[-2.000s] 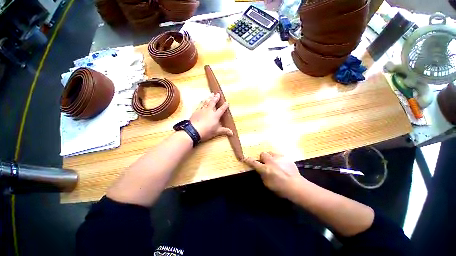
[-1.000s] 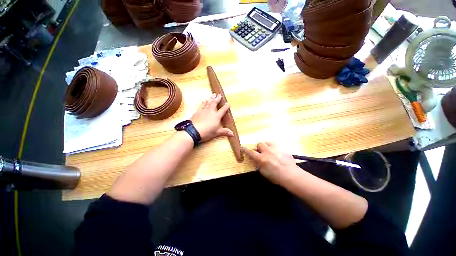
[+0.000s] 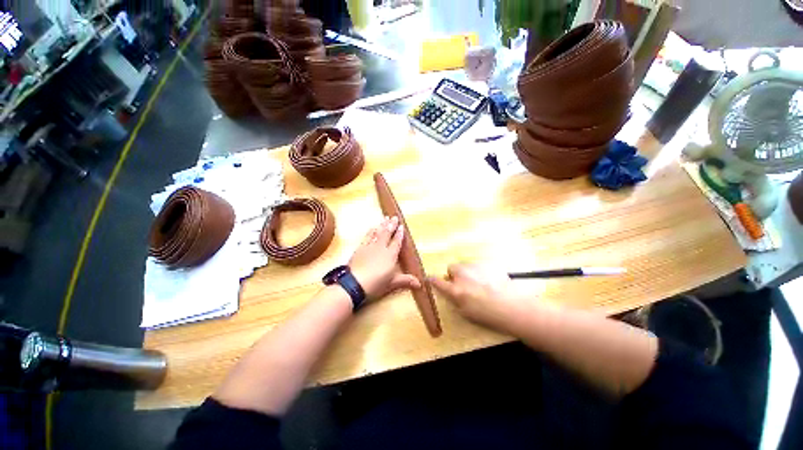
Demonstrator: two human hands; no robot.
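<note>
A narrow brown belt strap with a tapered far end [image 3: 430, 308] lies on the wood top, running away from me. My left hand [image 3: 377, 262] presses on its middle, with fingertips at its left side and thumb across it, holding it down. My right hand [image 3: 471, 294] has its fingertips at the strap's right edge, nearer to me. A dark pen-like stick with a pale tip [image 3: 555, 273] sticks out rightward from behind my right hand; the grip itself is hidden.
Small coils [image 3: 298, 230] [image 3: 327, 156] stand left of the strap. A wider coil [image 3: 191, 227] sits on papers [image 3: 189, 294]. A tall coil stack [image 3: 572, 105], blue bundle [image 3: 618, 164], calculator [image 3: 447, 110] and fan [image 3: 766, 119] are farther back. A flask [image 3: 114, 362] is at left.
The view has tilted up, so the table sits lower in it. My right hand has moved up along the strap's right edge, and the stick has moved with it over the wood top.
</note>
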